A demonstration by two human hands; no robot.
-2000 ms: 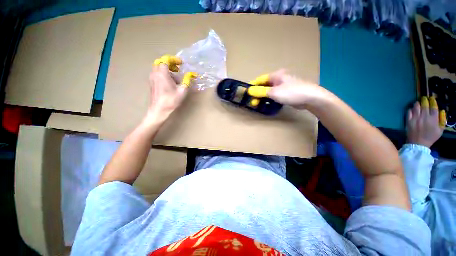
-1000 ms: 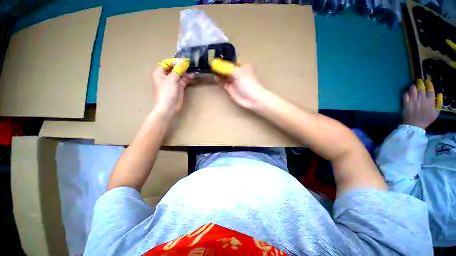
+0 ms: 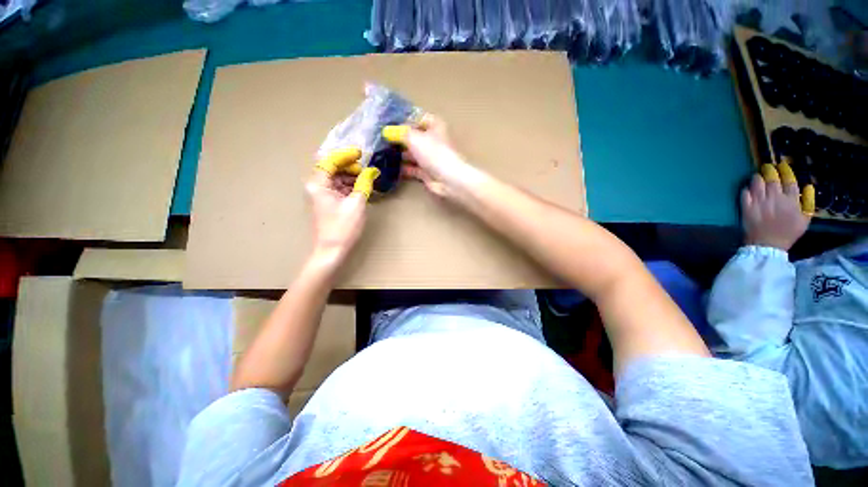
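Note:
A black plastic housing [image 3: 386,169] is held between my hands above the cardboard sheet [image 3: 476,228]. Its upper part is inside a clear poly bag [image 3: 360,130]; its lower end looks dark and bare. My left hand [image 3: 339,195], with yellow finger cots, grips the bag and housing from the left. My right hand [image 3: 433,157], also with yellow finger cots, grips them from the right. My fingers hide part of the housing.
Bagged housings [image 3: 504,24] stand in a row at the far side. A spare cardboard sheet [image 3: 95,143] lies left, above an open carton [image 3: 43,380]. At right are rows of black housings [image 3: 809,76] and a coworker's hand [image 3: 773,211].
Two seconds ago my right hand held a bare housing and my left was at the bag. Now both hands hold a housing partly in film, more tilted than one second ago.

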